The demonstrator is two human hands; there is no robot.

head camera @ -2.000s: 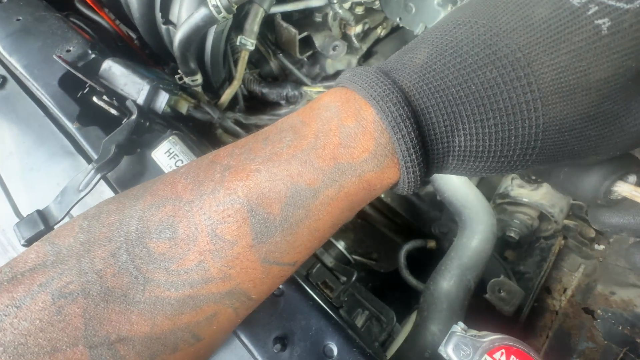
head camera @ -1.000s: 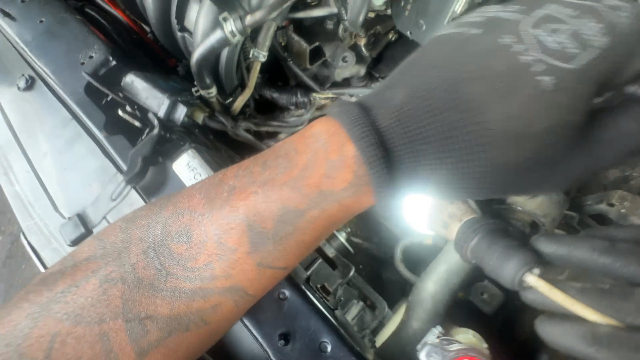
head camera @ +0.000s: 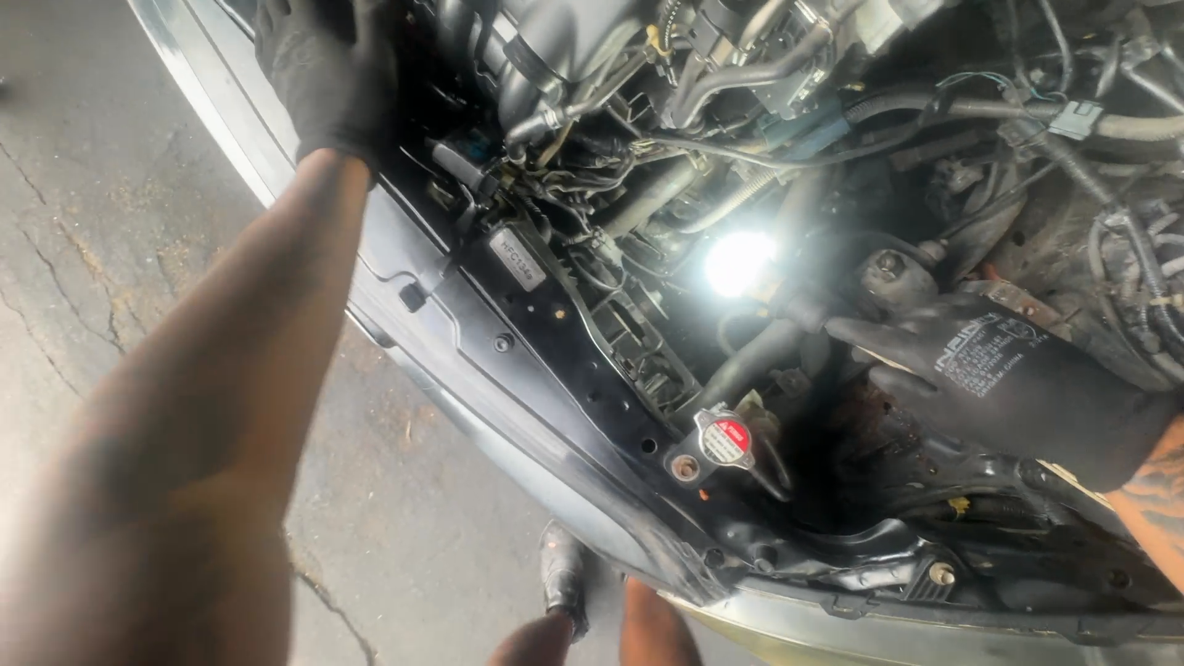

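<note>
In a black coated glove, my right hand (head camera: 999, 370) reaches in from the right edge and grips a lit work light (head camera: 800, 301). Its bright lens faces left above a thick radiator hose (head camera: 754, 365); a pale cord runs from the light under the glove. My left hand (head camera: 328, 88), gloved alike, lies at the front edge of the engine bay at upper left. Its fingers run out at the top of the view, so their grip cannot be told. A radiator cap (head camera: 726, 438) with a red and white label sits below the hose.
Black radiator support (head camera: 592, 388) crosses the view diagonally behind the silver front body edge (head camera: 518, 472). Wiring, hoses and a bolted mount (head camera: 893, 273) crowd the engine bay. Cracked concrete floor (head camera: 398, 527) shows at left, with a shoe (head camera: 562, 573) and bare legs at the bottom.
The left arm has moved from across the engine bay to the left, uncovering the middle of the bay. The right hand and lit lamp, partly covered one second ago, now show plainly. The view has widened.
</note>
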